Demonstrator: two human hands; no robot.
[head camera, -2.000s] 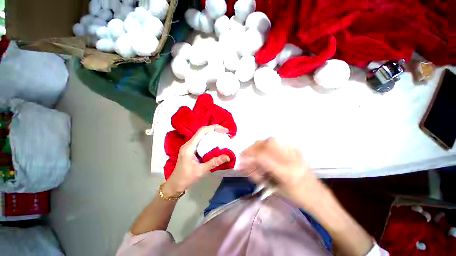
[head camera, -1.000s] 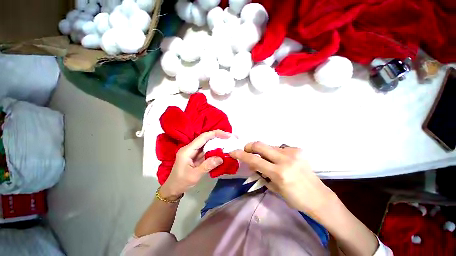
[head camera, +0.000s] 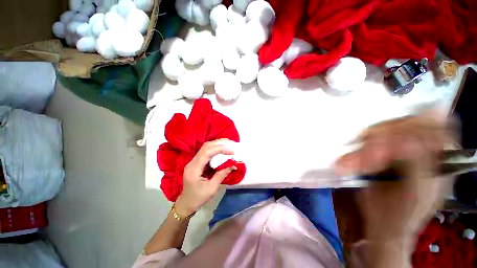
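Note:
A red plush piece (head camera: 196, 128) with petal-like points lies at the table's near left edge. My left hand (head camera: 201, 175) pinches one red tip with a white pom-pom (head camera: 220, 160) against it, thumb below and fingers above. My right hand (head camera: 400, 157) is blurred, out to the right over the table's near edge. A dark, pointed tool shape, possibly snips, shows blurred at its palm. Needle and thread cannot be made out.
Loose pom-poms (head camera: 228, 86) and a red plush heap (head camera: 376, 31) lie along the far side. A pom-pom carton (head camera: 149, 39) is upper left. A silver-dark object (head camera: 407, 75), an amber item (head camera: 447, 69) and a phone (head camera: 467, 107) are right. A finished-work carton (head camera: 436, 243) is low right.
My right hand has moved from beside the pom-pom far to the right. My left hand still holds the tip and pom-pom. The whole view has shifted slightly.

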